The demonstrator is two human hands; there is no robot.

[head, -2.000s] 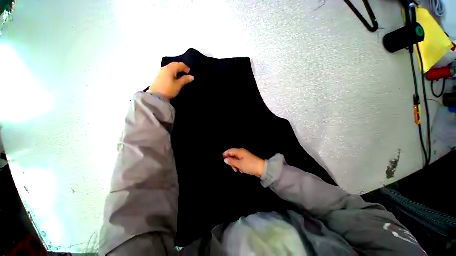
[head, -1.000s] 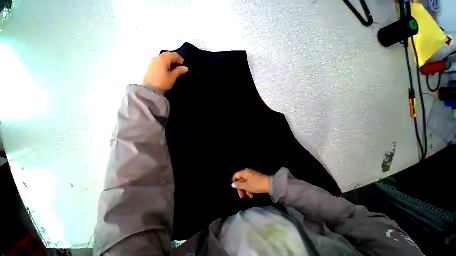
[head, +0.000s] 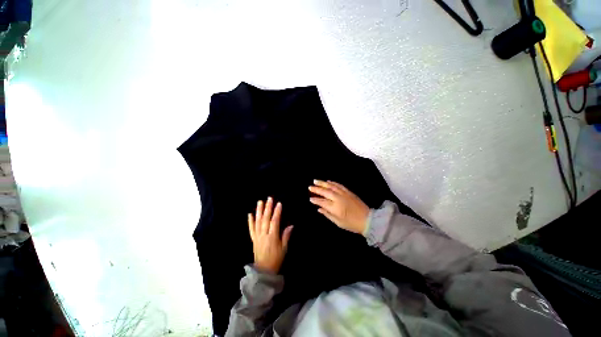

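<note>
The black sleeveless garment (head: 244, 161) lies flat on the white worktable (head: 105, 197), its stand collar (head: 240, 95) at the far end and its lower part towards me. My left hand (head: 267, 233) rests palm down on the middle of the garment, fingers spread and pointing away from me. My right hand (head: 339, 205) lies flat on the garment to the right of it, fingers apart and pointing left. The hands do not touch. Both are empty. The near end of the garment is hidden by my clothing and sleeves.
At the upper right are a black thread spool with a green end (head: 518, 38), a black hanger (head: 466, 18), a yellow sheet (head: 559, 39), a red spool (head: 575, 80) and black cords (head: 559, 141). Striped dark cloth (head: 560, 266) hangs beyond the right table edge.
My left hand has left the collar and come down to the garment's middle, its fingers now spread. My right hand has moved away from me and opened flat.
</note>
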